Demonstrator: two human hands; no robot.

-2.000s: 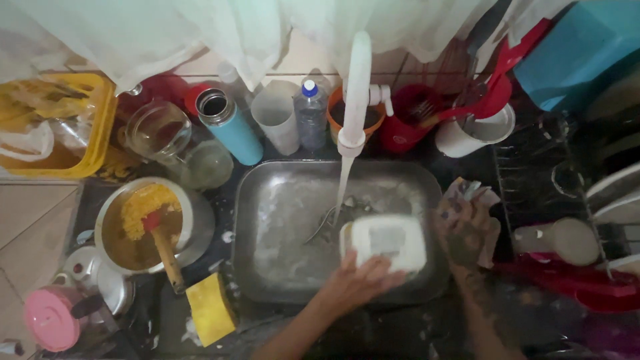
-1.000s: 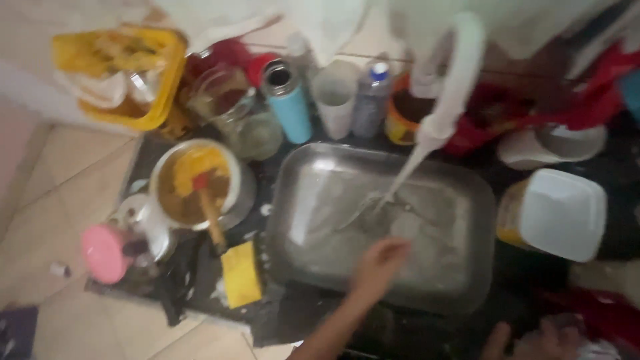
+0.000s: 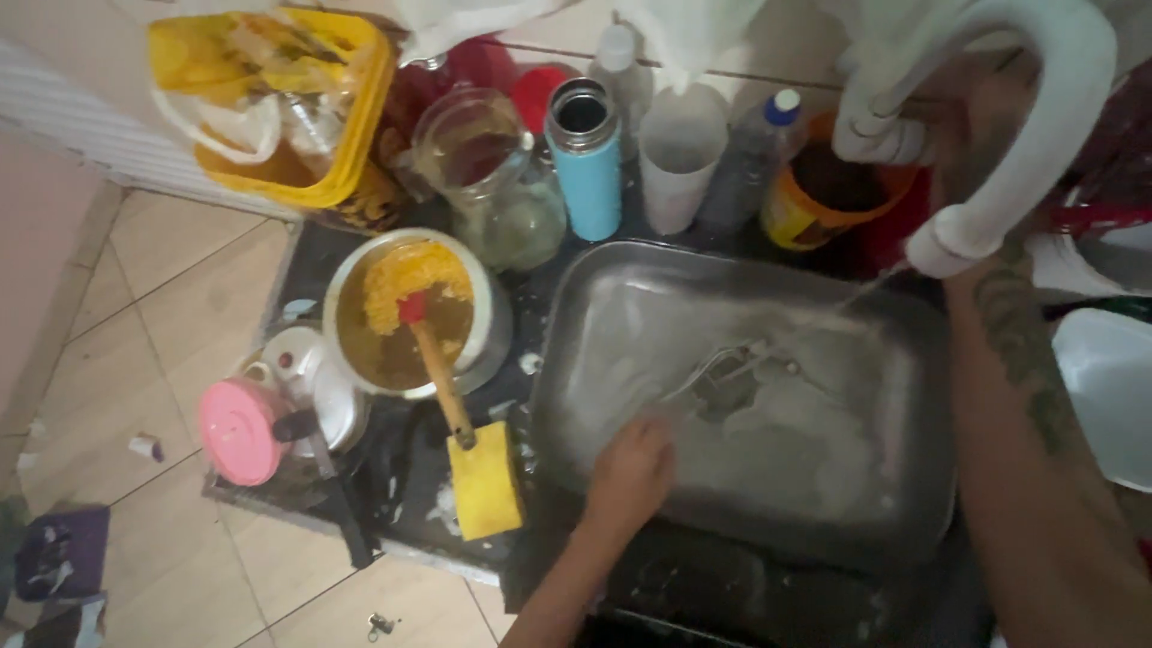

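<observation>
My left hand (image 3: 634,463) is over the lower left part of the metal sink basin (image 3: 558,360), blurred, with its fingers curled; whether it holds anything is unclear. Metal cutlery (image 3: 720,364) lies around the drain in the basin. My right forearm reaches up along the basin's right side, and my right hand (image 3: 981,117) is behind the white faucet (image 3: 954,238), mostly hidden by it. A thin stream of water leaves the spout. Left of the basin lies a yellow sponge (image 3: 486,486), touching the wooden handle of a red-headed utensil (image 3: 432,360) in a pot (image 3: 337,333).
Behind the basin stand a glass jug (image 3: 513,211), a blue metal bottle (image 3: 589,184), a plastic cup (image 3: 679,171) and an orange tub (image 3: 810,211). A yellow bin (image 3: 364,135), a pink lid (image 3: 238,432) and a black-handled knife (image 3: 346,513) are at left. A white container (image 3: 1111,396) sits right.
The white container, in my left hand over the basin two seconds ago, now stands to the right of it. My right hand has gone up behind the faucet. The view has shifted.
</observation>
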